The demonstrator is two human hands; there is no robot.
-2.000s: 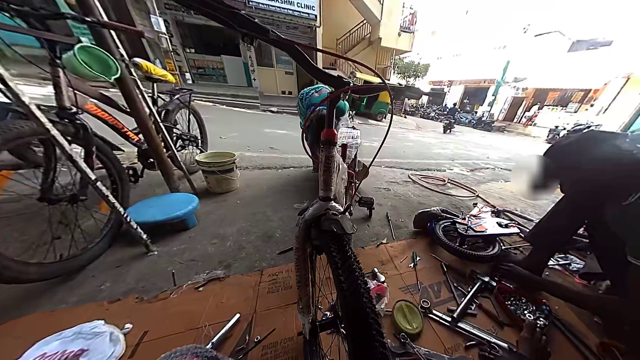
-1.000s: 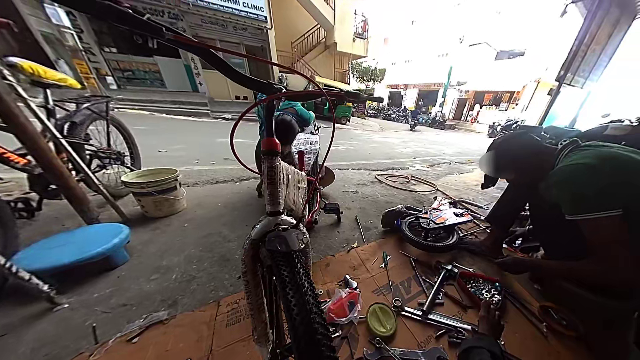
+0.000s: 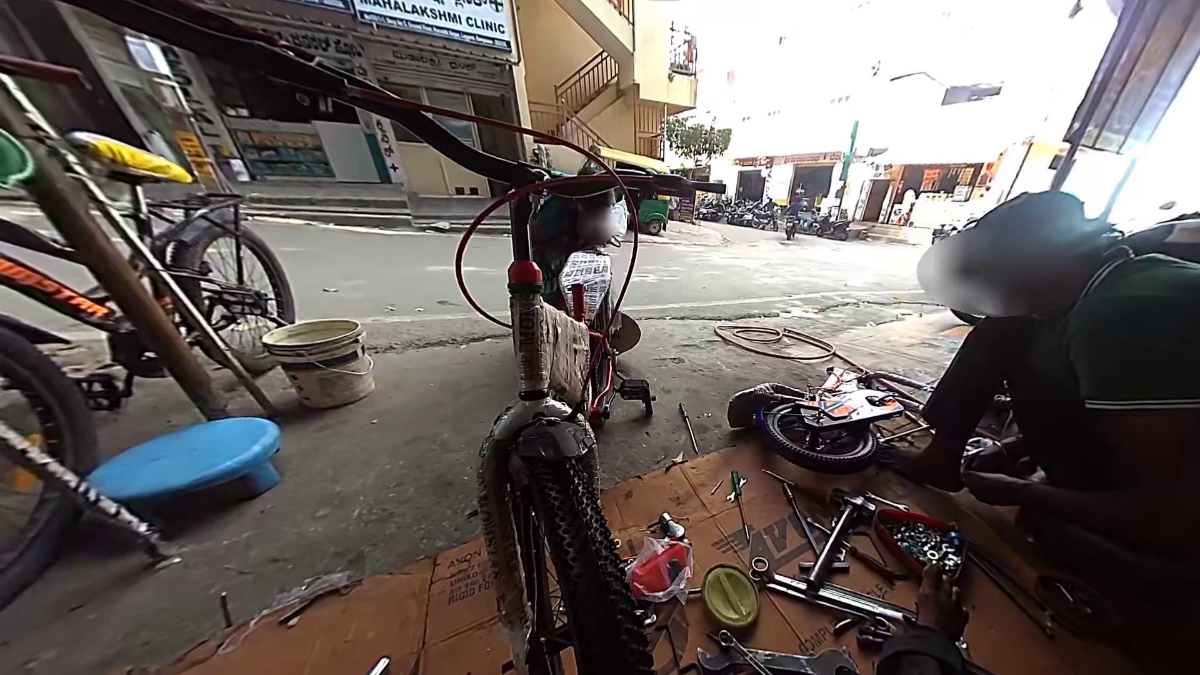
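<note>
My right hand, in a dark sleeve, reaches up from the bottom right, its fingers at the near edge of a red tray of nuts and small metal parts; whether it grips a part cannot be told. My left hand is out of view. Wrenches, a large open-end spanner, a screwdriver, a yellow-green round lid and a red item in clear plastic lie on cardboard. A bicycle with a partly wrapped fork and knobby front tyre stands upright in the middle.
A co-worker sits at the right beside a small bicycle lying down. A coiled hose lies behind. On the left are a blue stool, a bucket, a leaning pole and another bicycle. A road runs behind.
The co-worker's head and torso, bent forward and partly cut off two seconds ago, now show lower at the right. My right hand stays by the red tray. The view has shifted.
</note>
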